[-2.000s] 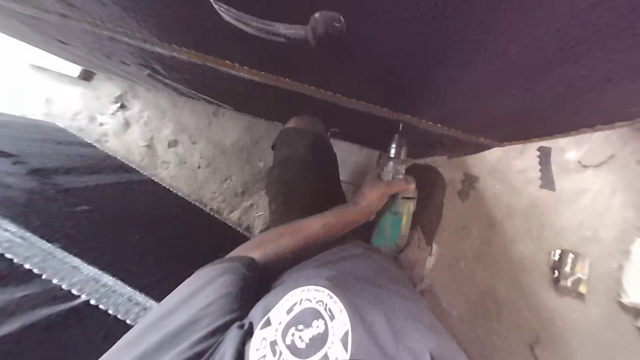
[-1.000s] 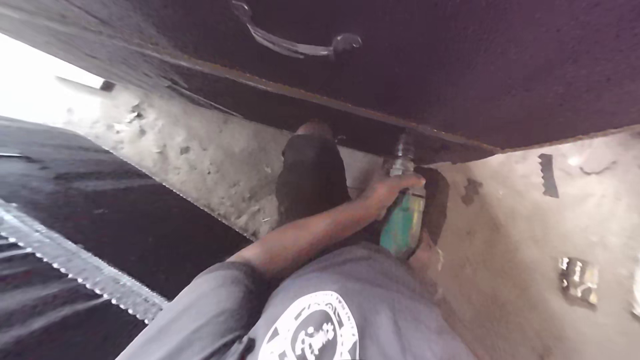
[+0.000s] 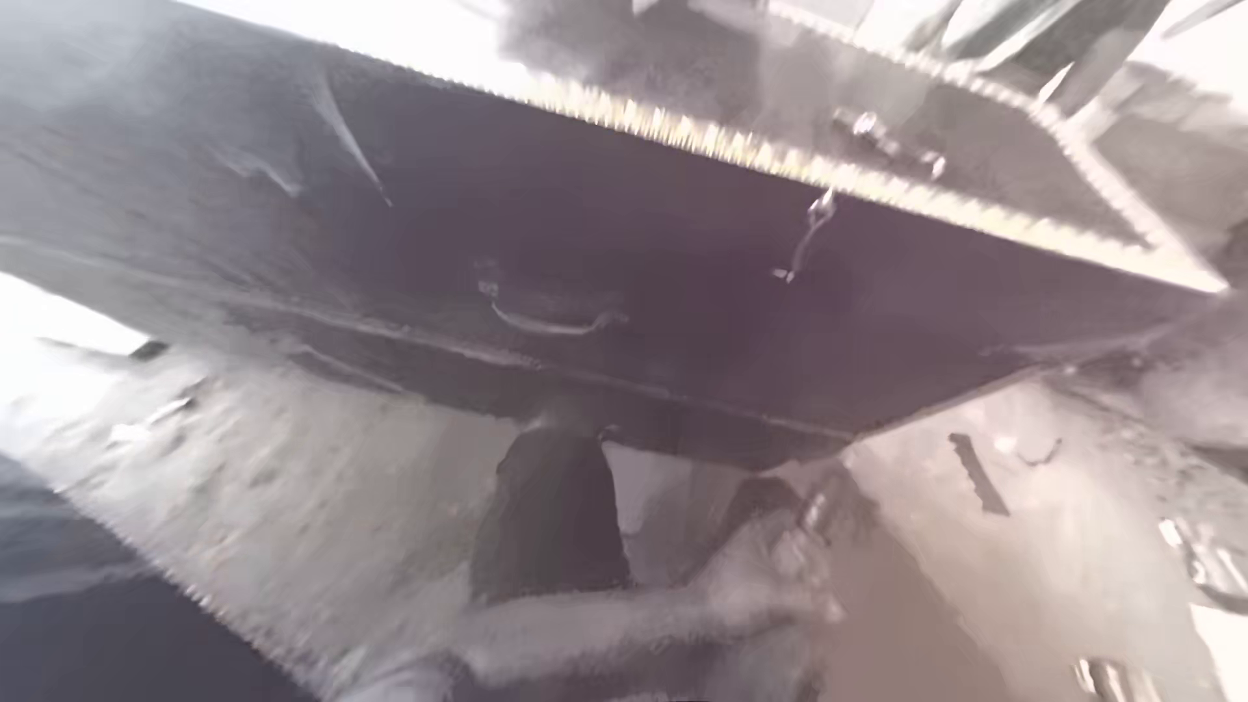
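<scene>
My left hand (image 3: 780, 575) reaches across from the lower left, closed around a power drill (image 3: 814, 512). Motion blur hides most of the drill; its metallic chuck end points up toward the lower edge of a large dark box (image 3: 663, 283). The box has a curved handle (image 3: 556, 324) on its side. Higher up, a small metal latch (image 3: 807, 234) hangs from the bright, toothed-looking rim. A dark-clothed knee (image 3: 551, 517) is under the box's lower edge. My right hand is not in view.
Another dark panel (image 3: 117, 624) with a toothed edge lies at lower left. Sandy ground (image 3: 292, 487) shows between it and the box. A dark notched strip (image 3: 978, 475) and small shiny objects (image 3: 1204, 564) lie on the ground at right.
The view has tilted up, showing the box's upper rim and latch. My left hand remains at the drill near the box's lower edge.
</scene>
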